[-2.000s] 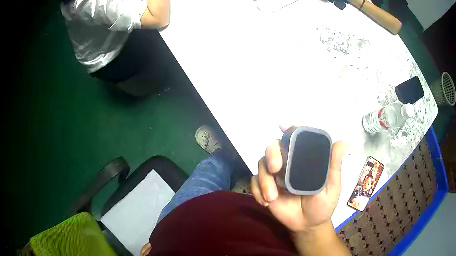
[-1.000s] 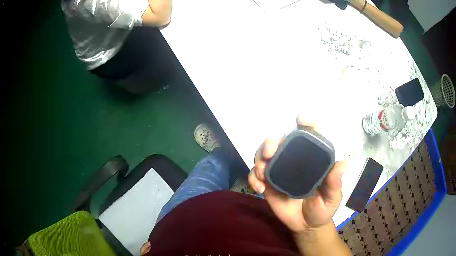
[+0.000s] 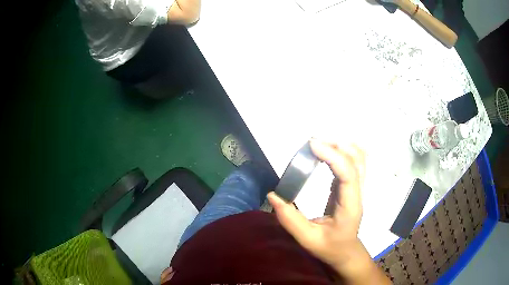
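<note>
My right hand (image 3: 334,234) holds a palm-sized device (image 3: 298,171) above the table's near edge. The device is seen edge-on, its smooth grey metallic side towards me. My thumb is at its lower end and a finger at its upper end. Its flat faces are mostly hidden by the angle. My left hand is not seen; only a small bit of skin shows at the bottom edge, beside my dark red shirt.
On the pale marbled table (image 3: 268,72) are a dark phone (image 3: 411,208), a water bottle (image 3: 438,137) and a black rectangle (image 3: 462,107). A blue bin (image 3: 490,192) holds rows of brown pieces. A person (image 3: 125,28) is at the upper left, another forearm (image 3: 432,25) at the upper right.
My right hand has turned the device from its dark face showing to edge-on, and moved it slightly left. The phone screen was lit two seconds ago and is now dark. The view shifted slightly.
</note>
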